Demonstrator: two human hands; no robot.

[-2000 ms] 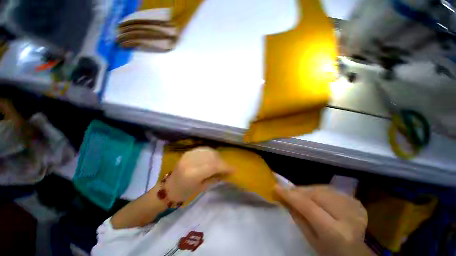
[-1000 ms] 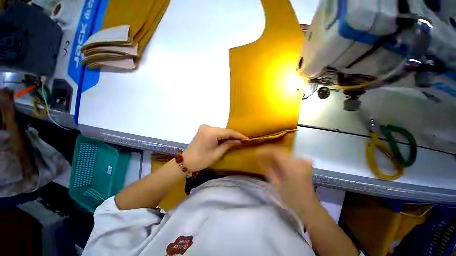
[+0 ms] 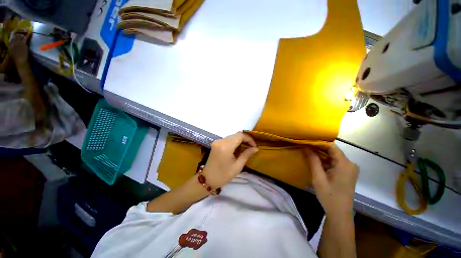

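Note:
A mustard cut panel [image 3: 303, 95] lies on the white machine table, its right edge under the lamp at the needle area. Its lower end has a folded ridge and hangs over the table's front edge. My left hand [image 3: 228, 158] pinches the left end of the fold between thumb and fingers. My right hand [image 3: 333, 174] holds the right end of the fold. The sewing machine head [image 3: 414, 55] stands at the right. The presser foot is hard to make out in the glare.
Scissors with yellow and green handles [image 3: 423, 186] lie right of my right hand. A stack of cut pieces [image 3: 151, 21] lies at the table's upper left. A green basket [image 3: 112, 143] is below the table at left. Another person's arm [image 3: 25, 65] is at far left.
Both hands have risen from below the table edge to the panel's lower end. My right hand, blurred a second ago, now grips the fold. The view has shifted, so the table things appear displaced.

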